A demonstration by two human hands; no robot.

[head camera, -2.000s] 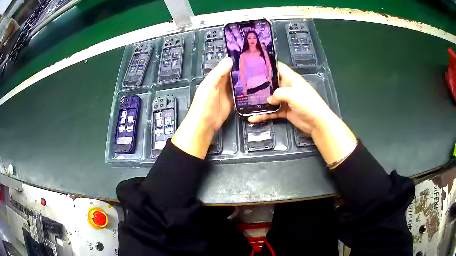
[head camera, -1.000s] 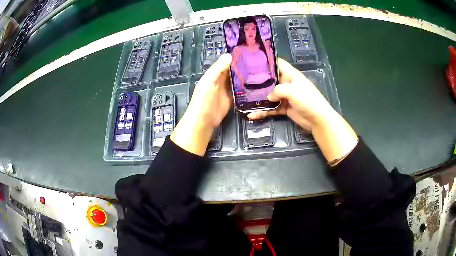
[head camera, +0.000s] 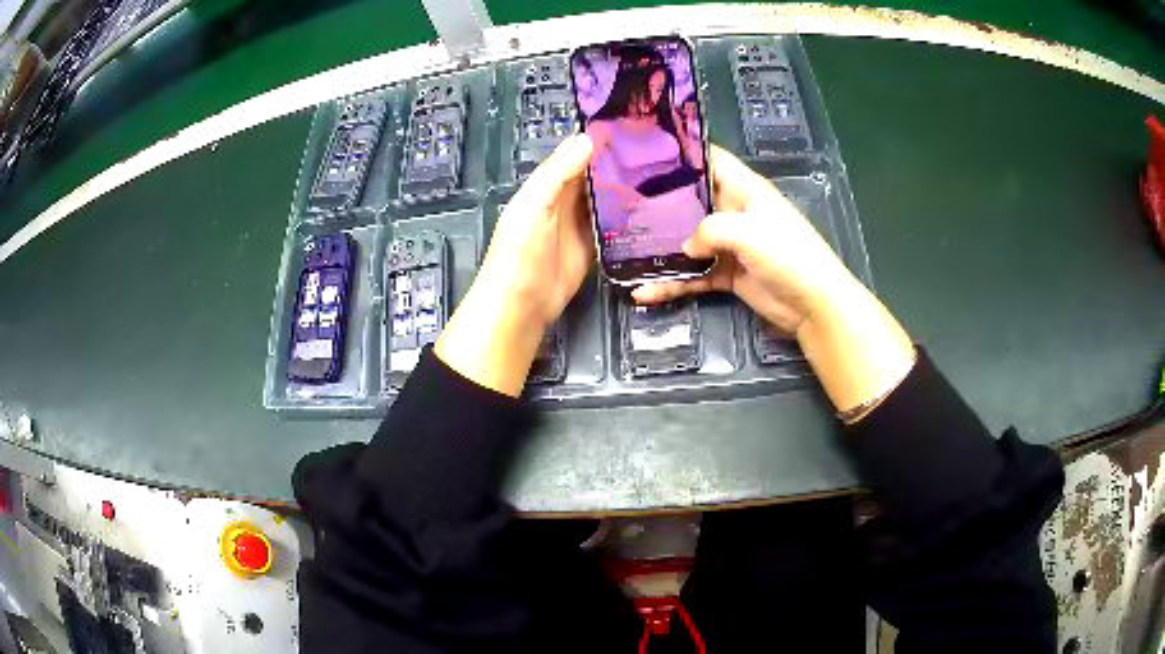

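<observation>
A smartphone [head camera: 645, 160] with a lit pink-purple video of a person is held upright above the tray. My left hand [head camera: 543, 243] grips its left edge. My right hand [head camera: 754, 249] holds its right side, with the thumb at the lower right of the screen and fingers below and behind it. A clear blister tray [head camera: 581, 395] lies on the dark green mat with phone housings in two rows of pockets. A dark blue housing [head camera: 321, 311] lies front left, beside a grey-black one [head camera: 417, 307]. My hands and the smartphone hide several pockets partly.
A green conveyor [head camera: 715, 10] with white edging runs behind the mat. A red emergency stop [head camera: 248, 549] on a yellow ring sits on the white machine at lower left. A red thing [head camera: 1154, 179] is cut off at the right edge. Worn white machine surface [head camera: 1101, 511] shows at lower right.
The picture on the smartphone screen has changed. The smartphone and both hands sit slightly higher in view than two seconds ago; the grip looks the same.
</observation>
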